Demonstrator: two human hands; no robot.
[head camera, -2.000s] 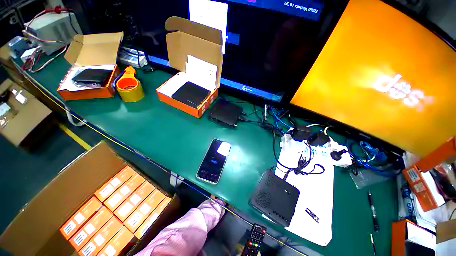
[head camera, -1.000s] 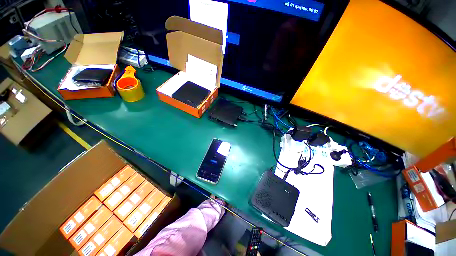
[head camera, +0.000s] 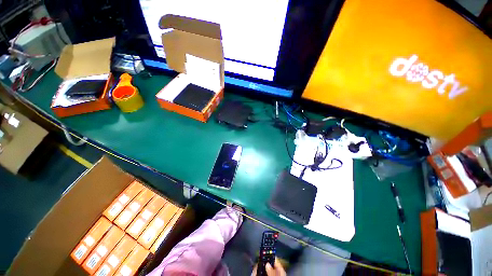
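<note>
A slim black remote control (head camera: 267, 249) with small coloured buttons stands out at the bottom centre, below the bench edge. My right hand (head camera: 277, 268) is shut on its lower part, thumb over the buttons; the picture's edge cuts the hand off. A pink-clothed limb reaches from the bottom left to the bench edge. Its end is small and partly hidden, so I cannot tell if it is my left arm. A flat black set-top box (head camera: 293, 198) lies partly on a white sheet (head camera: 339, 229). A smartphone (head camera: 225, 166) lies left of it on the green bench.
Two open orange retail boxes (head camera: 186, 110) hold black units. A yellow-orange tape dispenser (head camera: 127, 97) stands between them. A black box (head camera: 235, 114) and tangled cables sit before two large screens (head camera: 388, 64). A carton (head camera: 62, 215) of packed boxes is at lower left. A pen (head camera: 397, 202) lies right.
The remote has come further up into view, with my hand now visible on it. The left screen has changed from a dark menu to mostly white. The whole view has shifted slightly.
</note>
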